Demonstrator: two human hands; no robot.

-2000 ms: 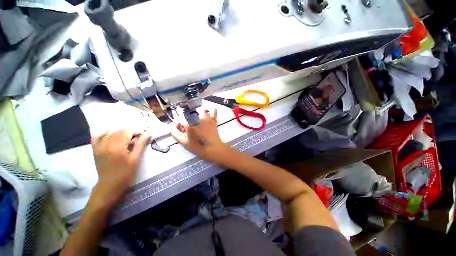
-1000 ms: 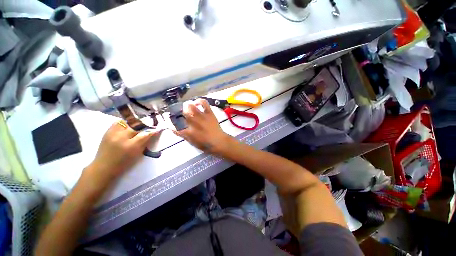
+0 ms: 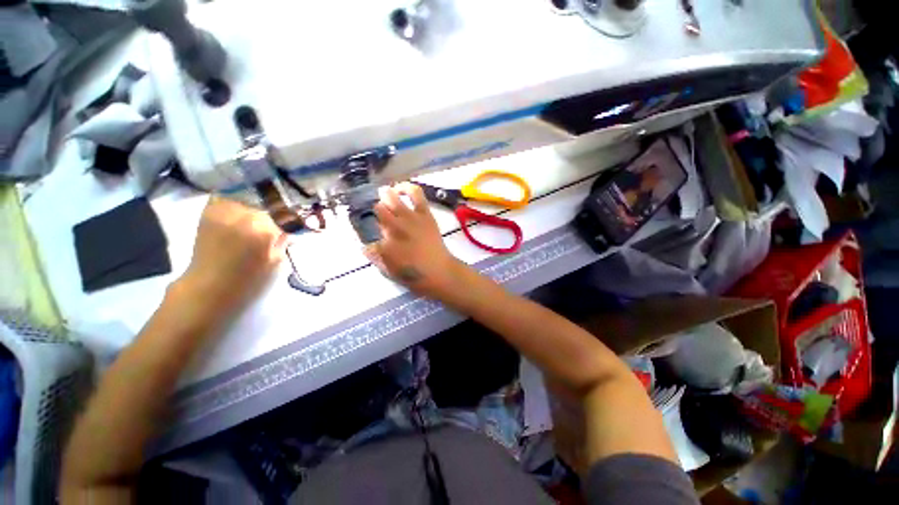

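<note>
My left hand [image 3: 235, 242] is blurred and lies just left of the presser foot and needle [image 3: 315, 215]; whether its fingers hold anything cannot be seen. My right hand [image 3: 412, 242] is right of the needle, with bent fingers at the edge of a small grey piece [image 3: 366, 219], which looks like fabric. A firm grip on it cannot be made out. Any fabric under the foot is too small and blurred to tell. The white sewing machine [image 3: 394, 89] stands over the hands. Dark fabric pieces [image 3: 121, 245] lie flat to the left of my left hand.
Scissors [image 3: 493, 227] and a smartphone [image 3: 636, 197] lie right of my right hand. A ruler strip [image 3: 325, 350] runs along the front edge. Grey offcuts [image 3: 128, 133] are heaped far left. A white basket [image 3: 59, 395], cardboard box [image 3: 754, 321] and red basket [image 3: 853, 340] surround the table.
The camera view has shifted. My left hand has moved up and back, away from the front edge, beside the needle area. My right hand stays right of the needle, its fingers more bent than at first.
</note>
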